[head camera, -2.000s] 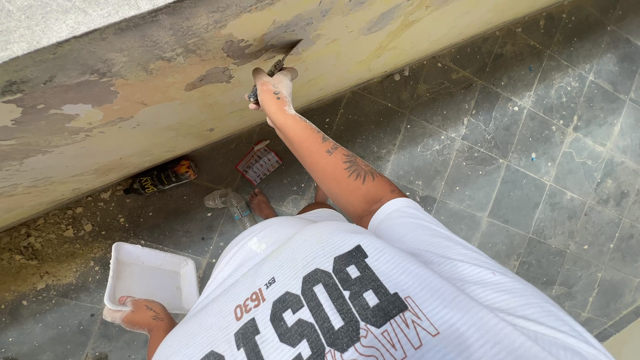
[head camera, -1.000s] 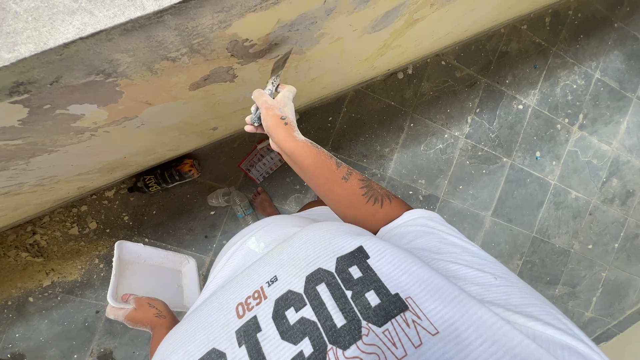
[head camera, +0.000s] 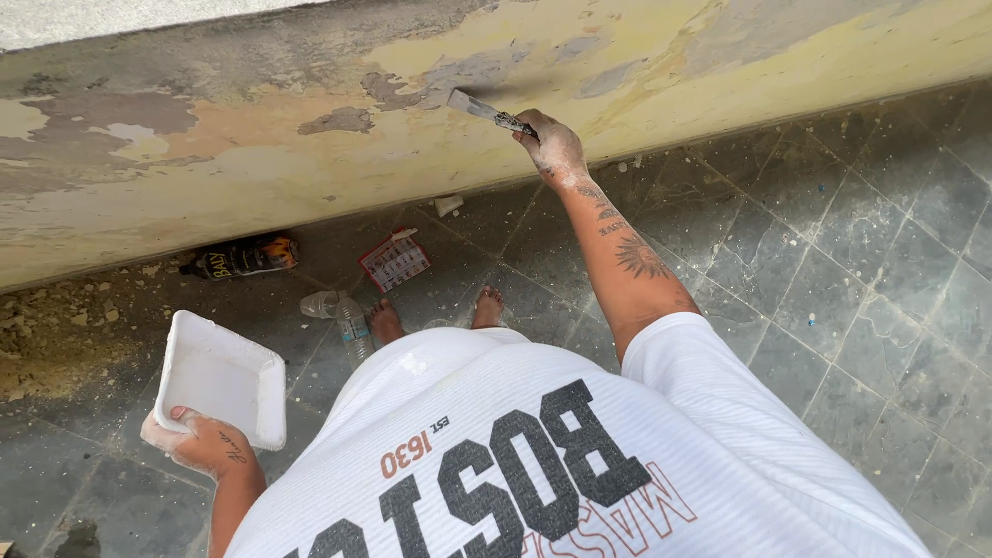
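Observation:
My right hand, dusted with white, grips the dark handle of a putty knife. Its flat blade points up and left over the low wall, whose yellow paint is peeling around grey and brown patches; whether the blade touches the wall I cannot tell. Down at the left, my left hand holds a white plastic tray by its near rim, with the thumb over the edge. White residue coats the inside of the tray and the fingers of that hand.
Along the wall's foot lie a dark bottle, a red-edged printed packet and a pale chunk. Clear plastic bottles lie beside my bare feet. Crumbled debris covers the grey tile floor at the left.
The putty knife has swung from pointing up and right to pointing left, and my right hand has shifted rightward along the wall. My left hand still holds the tray.

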